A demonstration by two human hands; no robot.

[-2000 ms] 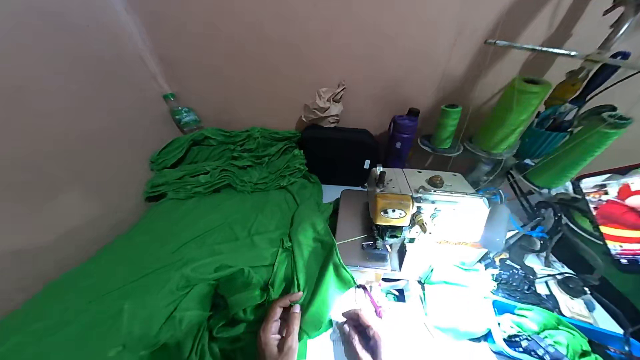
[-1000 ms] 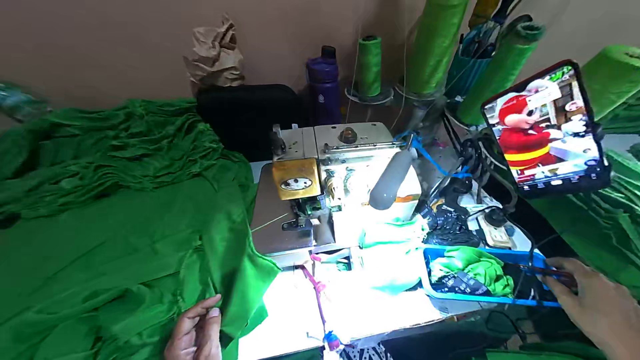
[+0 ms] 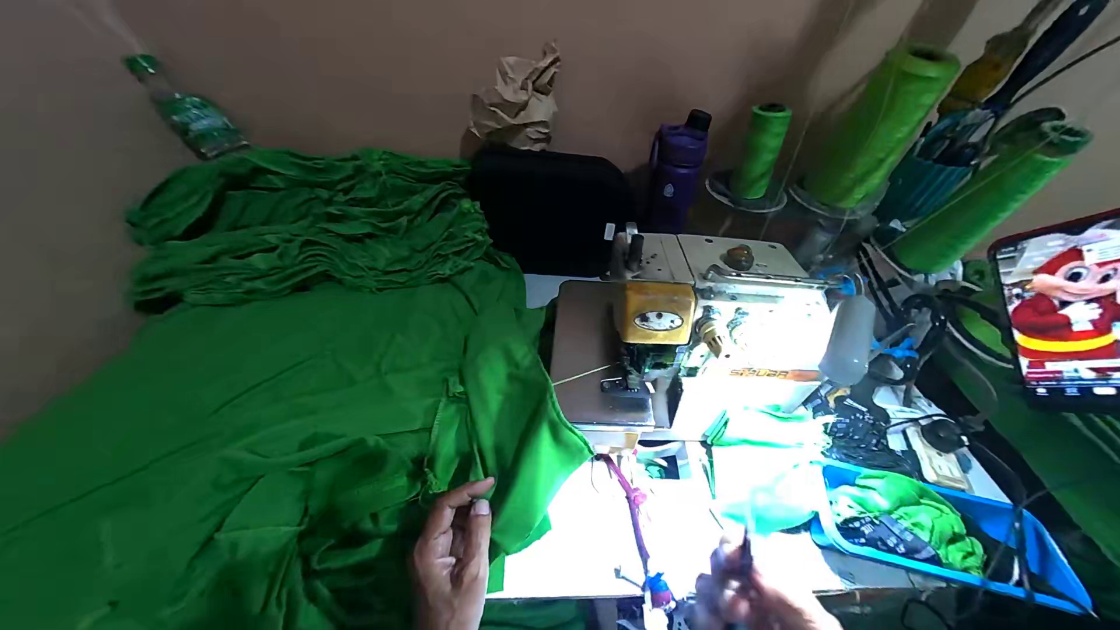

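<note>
My left hand (image 3: 457,547) rests at the front edge of a large green fabric (image 3: 350,376), fingers curled at a fold beside a seam; whether it pinches the cloth is unclear. My right hand (image 3: 752,586) is blurred in bright light near the table's front edge, closed around a small dark-handled tool (image 3: 746,551) with a thin, pale tip. An industrial sewing machine (image 3: 752,324) stands behind the hands, and a thread runs from its needle area toward the fabric's edge. Folded light green cloth (image 3: 761,472) lies in front of the machine.
A blue tray (image 3: 1032,525) with green cloth stands at the right. Behind are green thread cones (image 3: 884,127), a purple bottle (image 3: 678,171), a black case (image 3: 551,210) and crumpled brown paper (image 3: 516,96). A lit tablet (image 3: 1063,306) is at far right. A pink cord (image 3: 632,499) hangs over the table edge.
My right hand has moved from the blue tray's right end back leftward, near the table's front edge. My left hand stays by the green fabric. The view has swung back left.
</note>
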